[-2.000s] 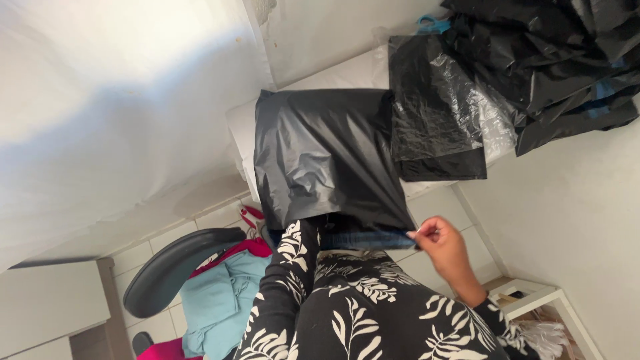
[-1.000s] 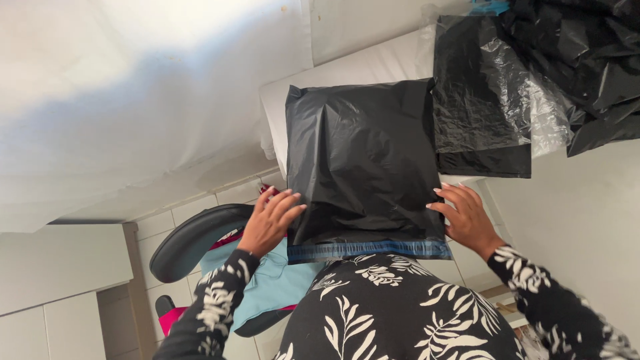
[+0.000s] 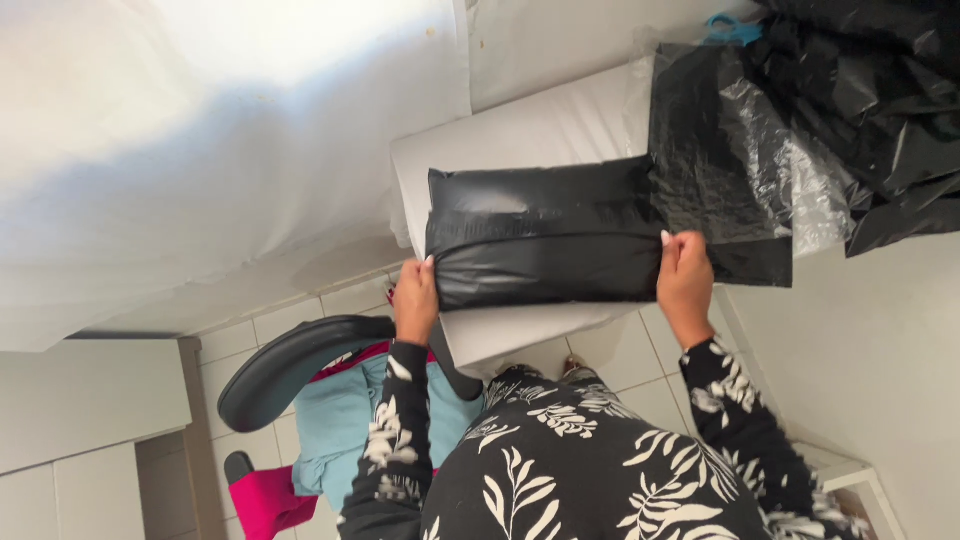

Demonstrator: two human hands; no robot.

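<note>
A black plastic mailing bag point(image 3: 547, 232), folded over on itself, lies across a white-covered narrow table point(image 3: 525, 337) in the head view. My left hand point(image 3: 417, 300) grips its near left corner between thumb and fingers. At its right edge my right hand point(image 3: 685, 285) pinches the plastic in the same way. A crease runs across the bag from hand to hand. What the bag holds is hidden. Just right of it lies another black plastic bag point(image 3: 750, 262), flat and partly under clear plastic wrap point(image 3: 817, 202).
Crumpled black plastic bags point(image 3: 892, 112) and a blue handle-like item point(image 3: 733, 30) are at the upper right. A black chair point(image 3: 300, 367) with light blue cloth point(image 3: 337, 420) and magenta cloth point(image 3: 270, 499) stands at lower left. White curtain fabric point(image 3: 225, 187) hangs behind; a white cabinet point(image 3: 90, 405) is at far left.
One second ago the bag lay unfolded, its blue-marked strip along the near edge; now it is folded over and the strip is out of sight. Both hands have closed on its sides.
</note>
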